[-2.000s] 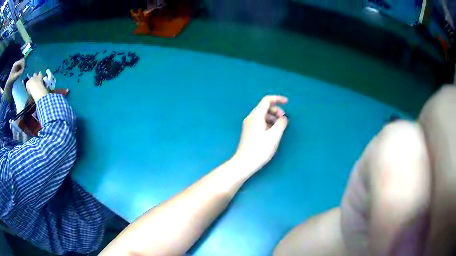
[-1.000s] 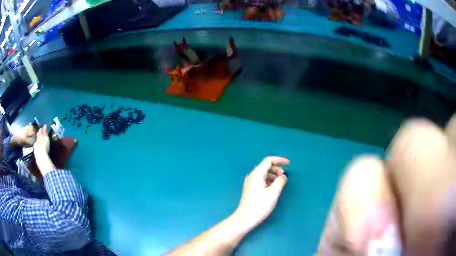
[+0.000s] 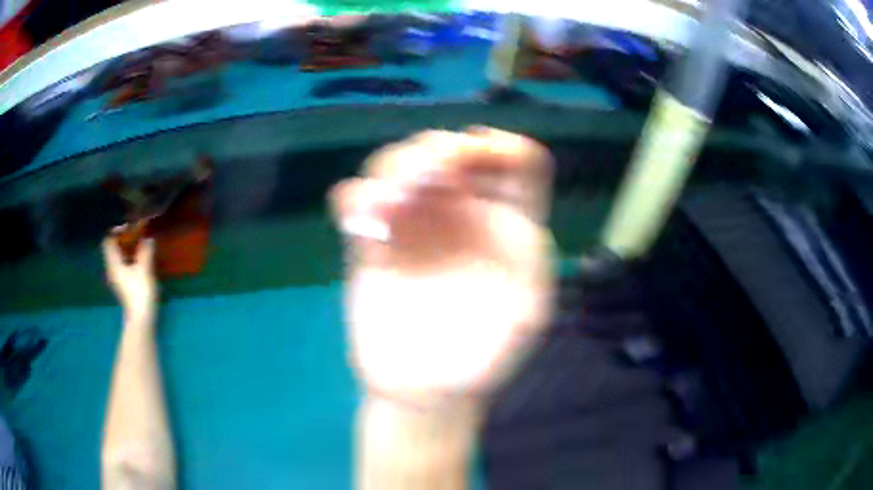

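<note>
My left hand [image 3: 132,273] reaches out at the left, its fingers on the near corner of the orange-brown jig [image 3: 182,234], on the dark green strip behind the mat. My right hand [image 3: 445,268] is raised close to the camera at the centre, large and blurred, with its fingers curled. Whether it holds anything cannot be told. The jig's upright arms are blurred.
The teal mat [image 3: 249,383] lies below my hands. Dark ribbed trays [image 3: 574,412] stand at the right, beside a blurred pale yellow post [image 3: 656,177]. A black heap [image 3: 21,359] is at the left edge. More jigs [image 3: 335,48] are on the far bench.
The view has swung right. My left hand has moved from over the mat to the jig. My right hand has moved from the right edge to the centre. The trays have come into view.
</note>
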